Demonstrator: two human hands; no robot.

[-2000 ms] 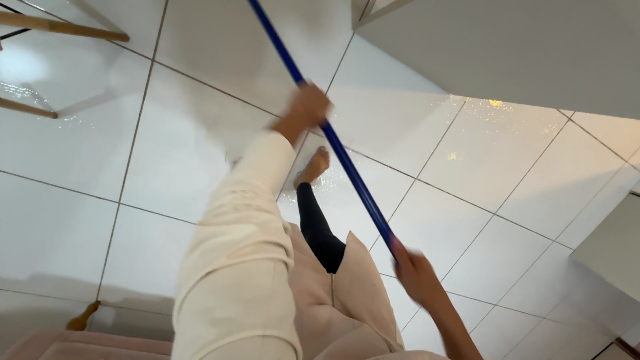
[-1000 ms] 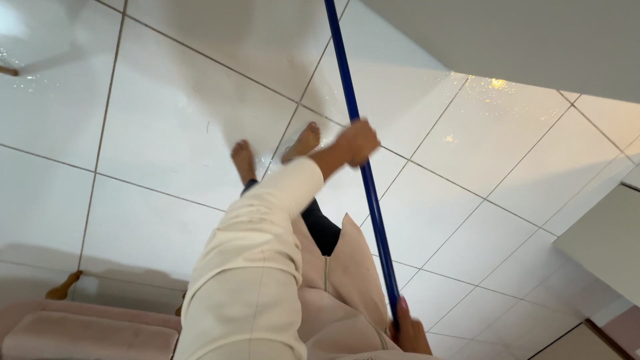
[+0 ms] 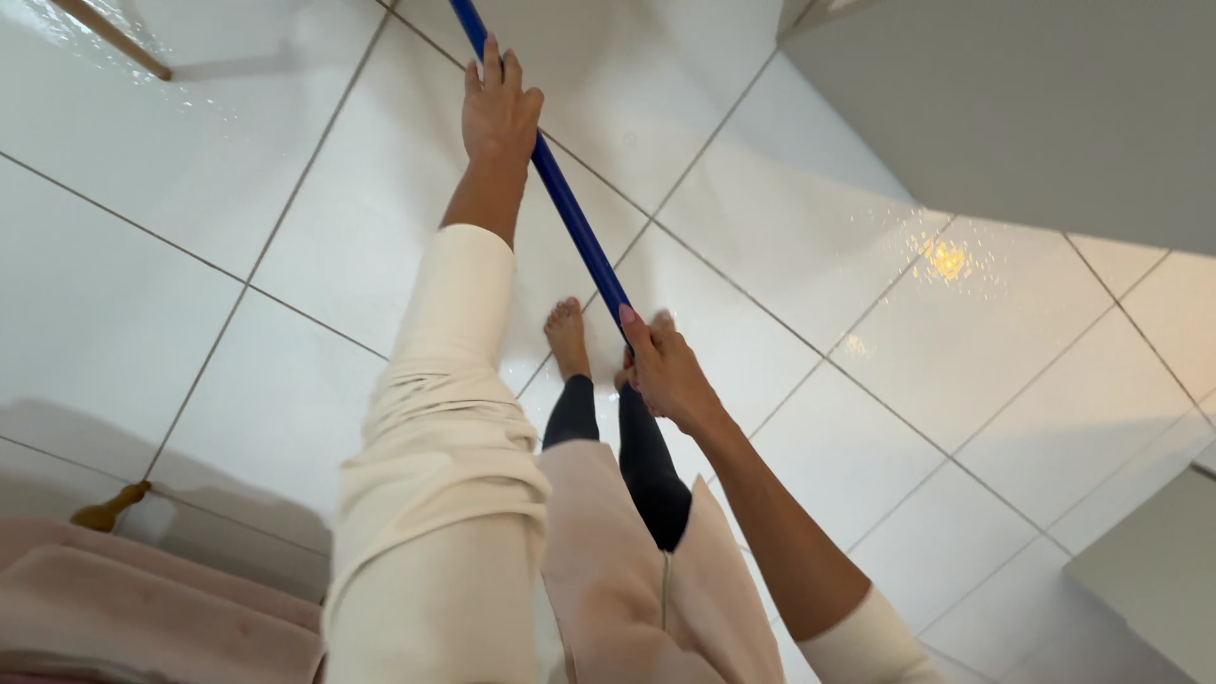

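A long blue pole [image 3: 578, 220] runs from the top edge of the view down to the middle; its far end is out of view. My left hand [image 3: 502, 104] lies around the upper part of the pole, its fingers pointing up along it. Lower down, my right hand [image 3: 665, 366] grips the pole near its lower end, thumb on top. Below the pole are my bare feet [image 3: 567, 340] on the white tile floor [image 3: 741, 285], close to my right hand.
A pink upholstered seat [image 3: 152, 598] with a turned wooden leg [image 3: 109, 508] stands at the lower left. One wooden furniture leg [image 3: 119, 40] reaches in at the upper left. A grey cabinet-like surface [image 3: 1026, 114] fills the upper right, and another pale one [image 3: 1159, 570] the lower right.
Since one second ago, my left hand has moved up and left with the pole, and my right hand has moved up from the bottom edge. The pole leans further left at its top.
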